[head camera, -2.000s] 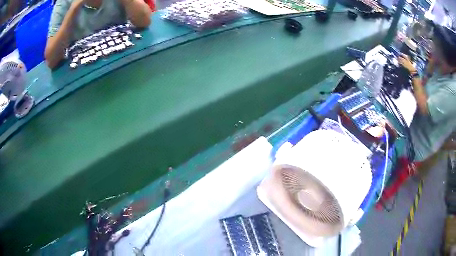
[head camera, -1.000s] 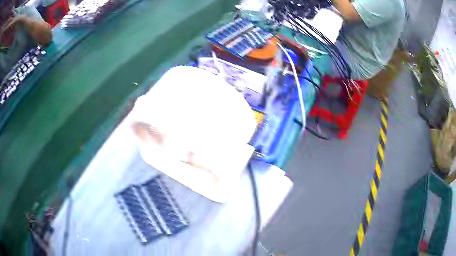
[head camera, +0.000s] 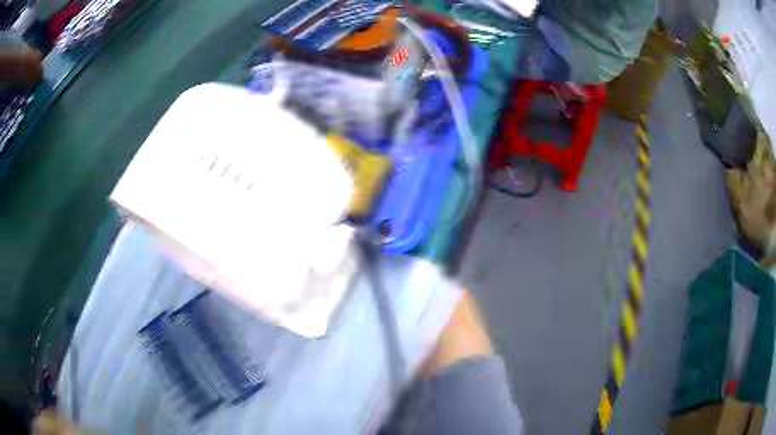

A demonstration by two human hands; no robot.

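Observation:
Two blue PCB panels (head camera: pixel 204 357) lie side by side on the white sheet (head camera: pixel 289 395), in front of the white desk fan. My right hand or wrist (head camera: pixel 464 333) shows blurred at the sheet's right edge, above a grey sleeve; its fingers cannot be made out. A small blurred skin-coloured patch at the bottom left corner looks like part of my left hand (head camera: pixel 53 423), cut off by the picture's edge. Whether either hand holds anything cannot be told. A dark cord runs down the sheet between the fan and my right arm.
The white fan (head camera: pixel 247 187) stands behind the panels. Beyond it are a blue tray (head camera: pixel 425 183) with a yellow item and more panels (head camera: pixel 328 21). A red stool (head camera: pixel 549 127) and a person in a green top are beyond. A green-sided box (head camera: pixel 710 340) stands on the floor at right.
The view has swung right and down, so the fan and panels sit further left. My right arm with its grey sleeve and the skin patch at bottom left have come into view.

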